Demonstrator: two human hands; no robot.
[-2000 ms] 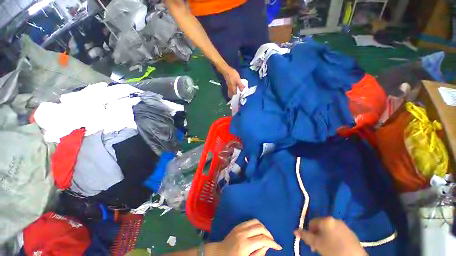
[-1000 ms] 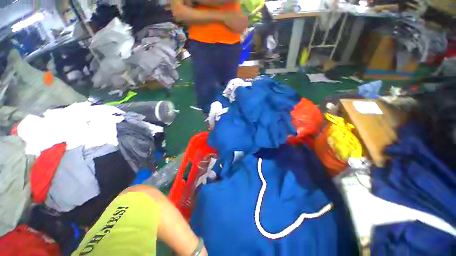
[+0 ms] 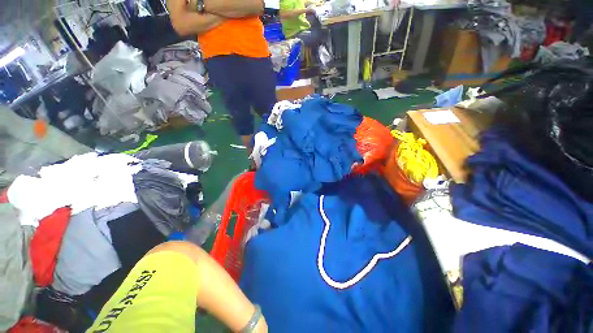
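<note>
A blue garment piece (image 3: 383, 286) lies spread nearest in front of me, with a thin white curved piping (image 3: 323, 260) on it. A crumpled heap of the same blue cloth (image 3: 312, 146) is behind it, with white bits at its left side. My left arm, in a yellow-green sleeve, reaches down to the bottom edge with a band at the wrist; my left hand is cut off below the picture. My right hand is not in view.
A red plastic basket (image 3: 231, 221) stands left of the blue garment. Mixed garments (image 3: 71, 188) lie further left. A red-orange bag, yellow bag (image 3: 416, 158) and carton (image 3: 448, 140) are at right, beside navy pieces (image 3: 520, 286). A person stands beyond the heap.
Both hands were over the blue garment two seconds ago and have left the picture. The standing person let go of the white cloth and folded their arms. The view has shifted right, showing navy pieces.
</note>
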